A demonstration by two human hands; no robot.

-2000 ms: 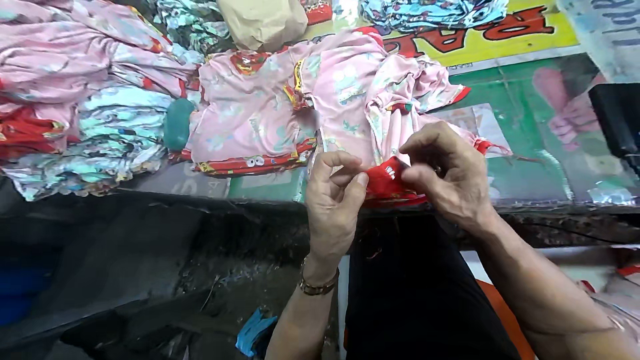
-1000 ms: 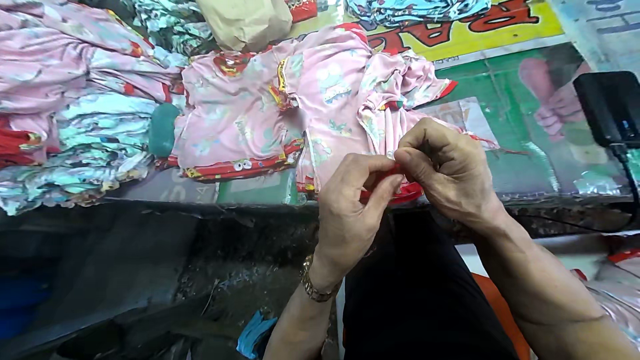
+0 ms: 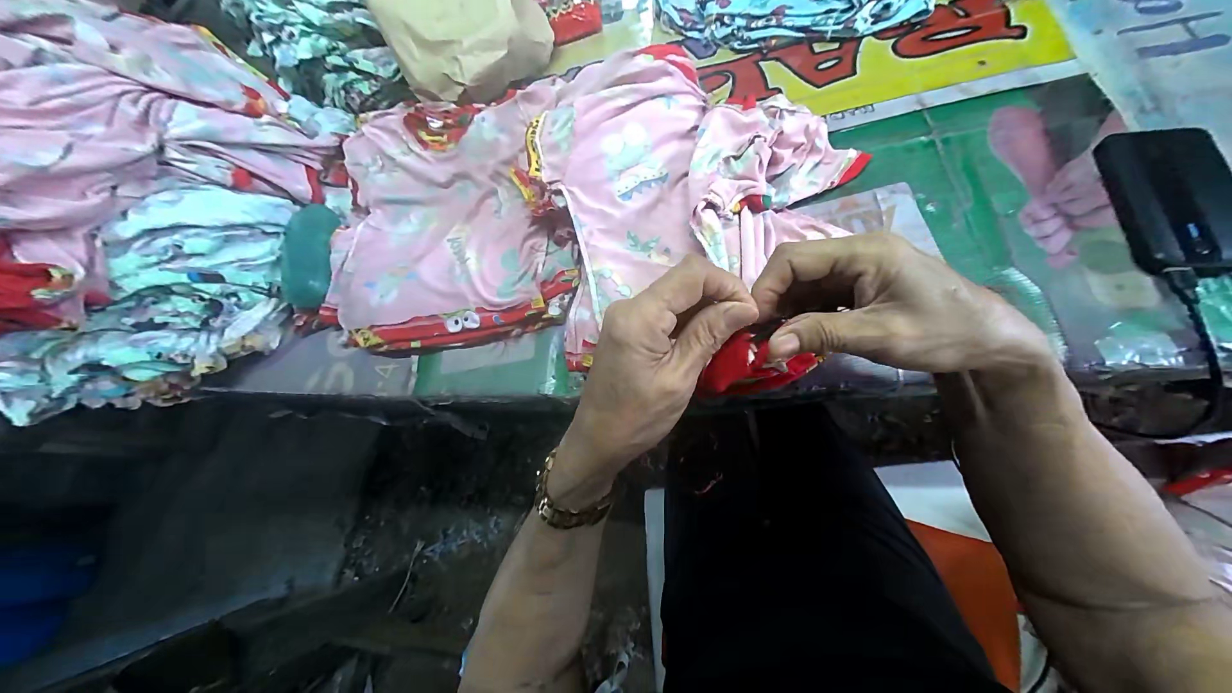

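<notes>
A pink printed garment (image 3: 626, 168) with red trim lies at the table's front edge, its red border (image 3: 760, 371) bunched beneath my hands. My left hand (image 3: 664, 356), with a metal watch or bracelet at the wrist, pinches the red cloth between thumb and forefinger. Close against it, my right hand (image 3: 866, 303) pinches the same border, thumb and forefinger bent. Whatever lies between the fingertips is too small to make out. To the left, another pink garment (image 3: 443, 241) with a red printed hem is spread flat.
Piles of pink garments (image 3: 87, 135) and mint-green printed cloth (image 3: 192, 250) lie at the left, beside a green oval object (image 3: 310, 255). A brown paper bag (image 3: 462, 43) stands behind. A black device (image 3: 1169, 197) with a cable sits at the right, on the sheet-covered table (image 3: 972, 183).
Two seconds ago my fingertips were apart, with a flat piece of red border stretched between them; now they are close together over bunched cloth.
</notes>
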